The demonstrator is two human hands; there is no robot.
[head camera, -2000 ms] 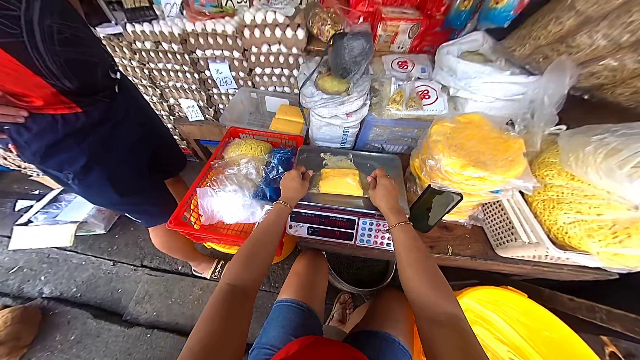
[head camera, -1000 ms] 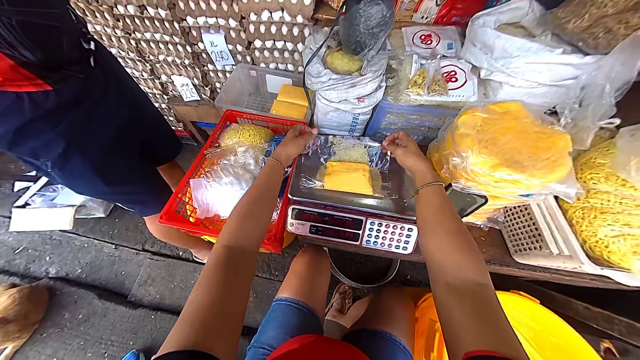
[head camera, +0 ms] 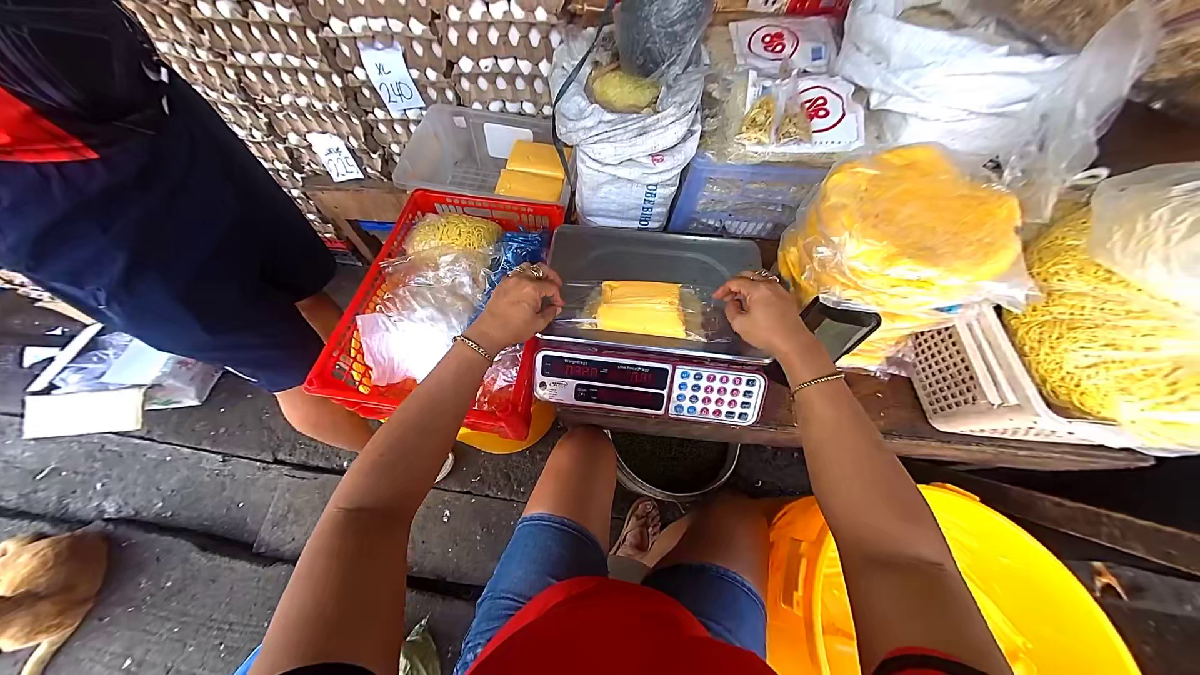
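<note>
A yellow block of food, wrapped in a clear plastic bag, lies on the metal tray of a digital weighing scale, whose display is lit. My left hand is at the left edge of the tray, its fingers pinched on one end of the clear plastic. At the other end, my right hand has thumb and fingertips close together near the plastic's right edge; whether they pinch it is hard to tell. Both hands are to the sides of the block.
Left of the scale stands a red basket with bagged noodles. A phone, bagged yellow wrappers and a noodle crate are at the right. Behind are a sack and egg trays. Another person stands left; a yellow tub is lower right.
Both hands have come down from the tray's far corners to either side of the yellow block. The plastic that stretched beyond the block a second ago now lies around it. The block looks turned sideways.
</note>
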